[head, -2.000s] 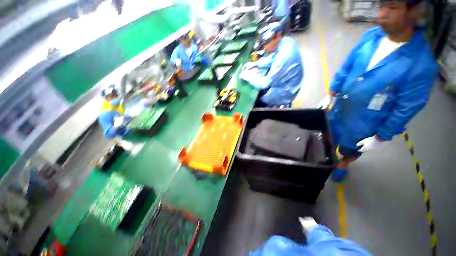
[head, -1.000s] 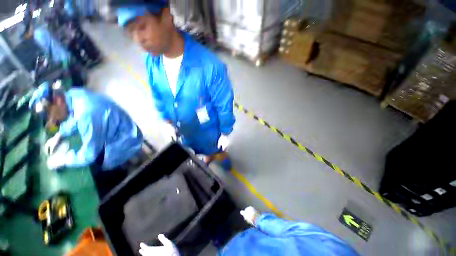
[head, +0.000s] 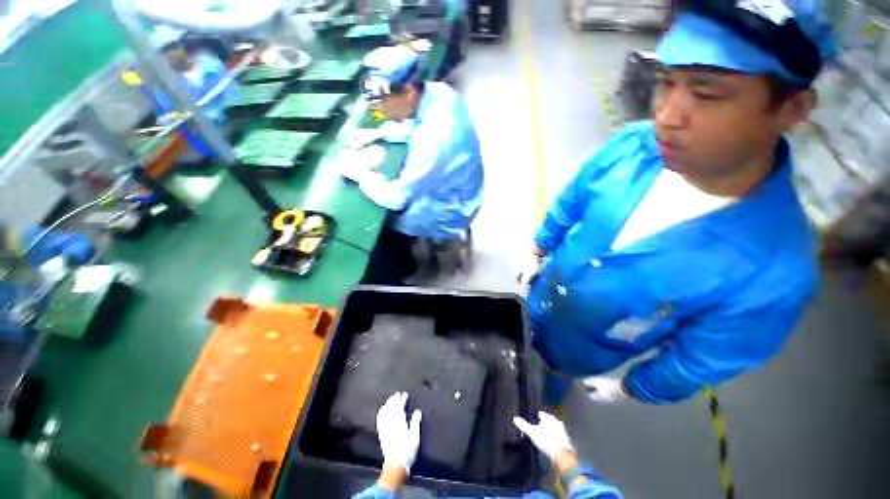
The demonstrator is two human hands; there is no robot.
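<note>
A black tote (head: 532, 390) stands in front of me at the bench edge. Dark flat plates (head: 429, 365) lie inside it, one on top of others. My left hand (head: 398, 434), white-gloved, is over the near part of the top plate with fingers spread; it holds nothing that I can see. My right hand (head: 546, 435), also white-gloved, is at the tote's right rim with thumb and fingers apart, holding nothing visible.
An orange ribbed tray (head: 244, 390) with corner blocks lies on the green bench (head: 181, 336), left of the tote. A small black tray with yellow items (head: 293, 242) is behind it. A person in blue (head: 683, 263) stands close at the right; another works seated at the bench (head: 429, 156).
My view has turned back left and come closer to the tote. Both my hands are now over the tote; the right one was outside it before. The orange tray is in fuller view.
</note>
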